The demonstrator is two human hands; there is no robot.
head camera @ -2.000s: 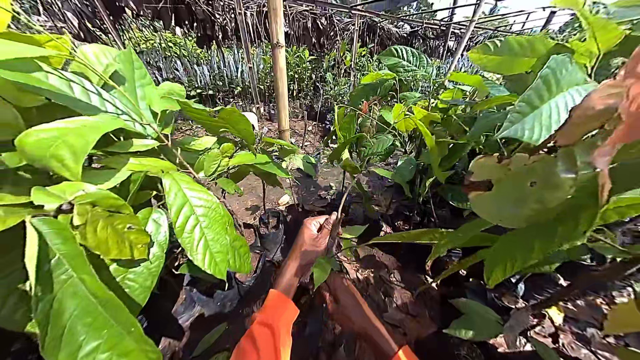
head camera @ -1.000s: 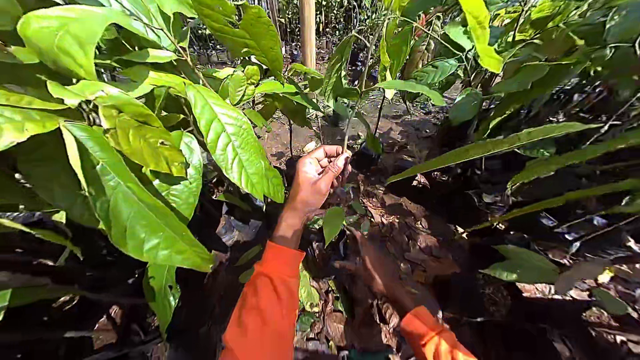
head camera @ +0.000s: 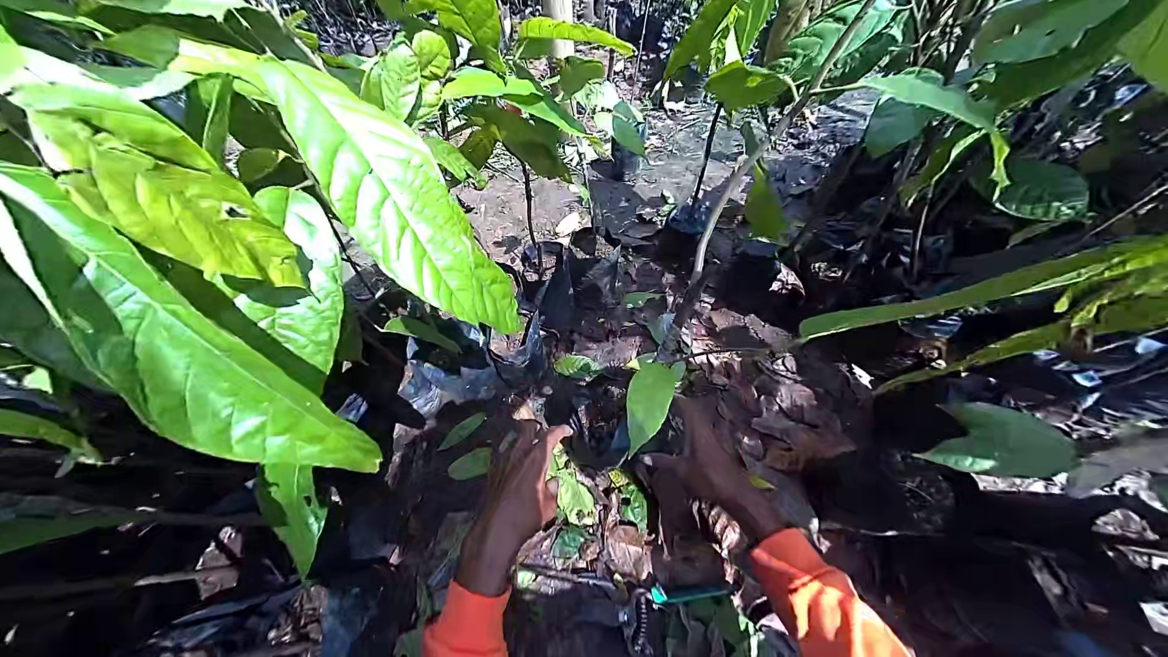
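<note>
Low in the middle of the head view, my left hand (head camera: 522, 488) reaches down beside a dark plastic nursery bag (head camera: 598, 433), thumb apart from the fingers. Across from it, my right hand (head camera: 707, 470) is in shade at the bag's right side; its fingertips are hard to make out. Between and above the hands rises a thin seedling stem (head camera: 712, 228), leaning to the upper right, with a small green leaf (head camera: 651, 401) near its base. Whether either hand touches the bag is unclear. A green-handled tool (head camera: 689, 593) lies on leaf litter below the hands.
Large green leaves (head camera: 392, 182) hang over the left side. Long narrow leaves (head camera: 967, 297) reach in from the right. Other potted seedlings (head camera: 534, 210) stand behind, near a pole (head camera: 558, 27). Dry leaves (head camera: 803, 438) cover the ground.
My left hand has let go of the seedling stem and moved down toward its base. My right hand stays low. The view has tilted down.
</note>
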